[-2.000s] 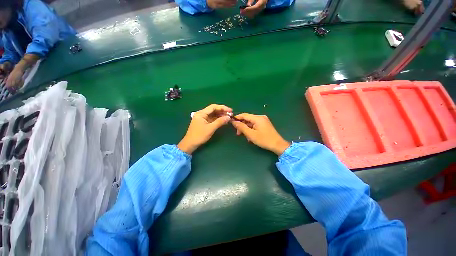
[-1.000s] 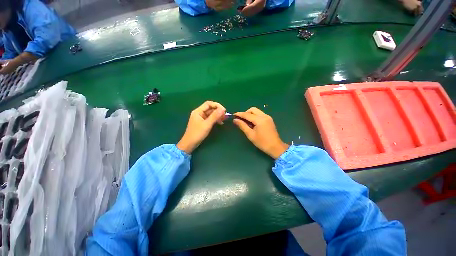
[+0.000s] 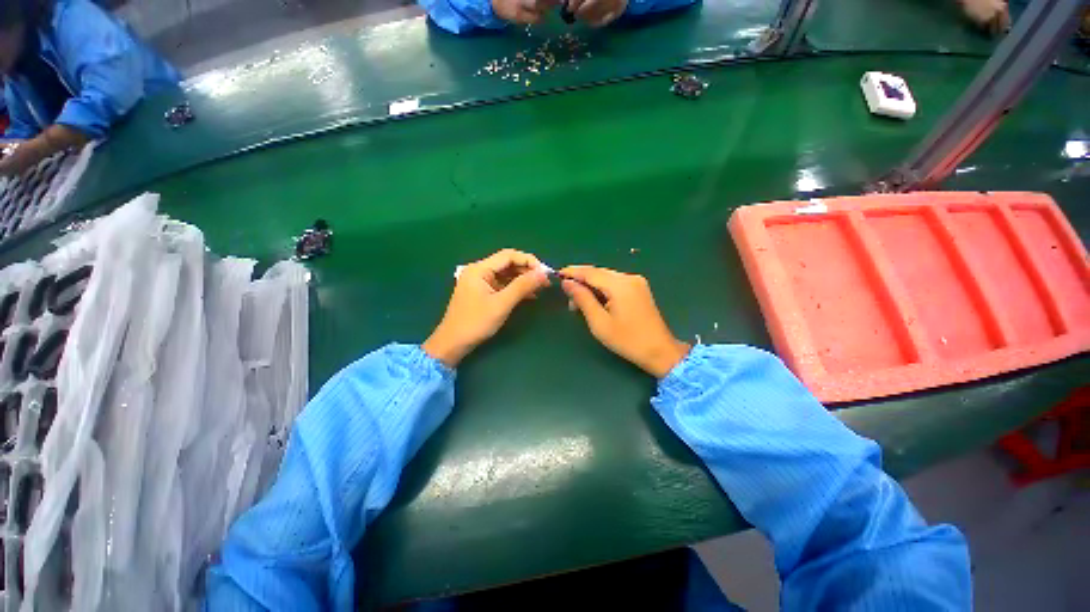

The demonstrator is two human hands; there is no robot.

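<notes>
My left hand and my right hand meet over the green surface at the middle of the view. My left fingers pinch a small white piece, perhaps a sticker sheet; its edge shows at the left of the fingers. My right hand holds a thin dark tool, like tweezers, pointing at the left fingertips. A tiny white speck is at the tip. Whatever else lies between the fingertips is too small to tell. A dark electronic assembly lies on the belt to the left.
A pink foam tray is at right, beside a metal post. Whitish film covers a parts tray at left. Farther back are a white square item, another dark assembly, loose small parts and people in blue sleeves.
The dark assemblies and the white square item on the belt have moved left. My hands stay in place; the fingertips parted slightly and came closer again.
</notes>
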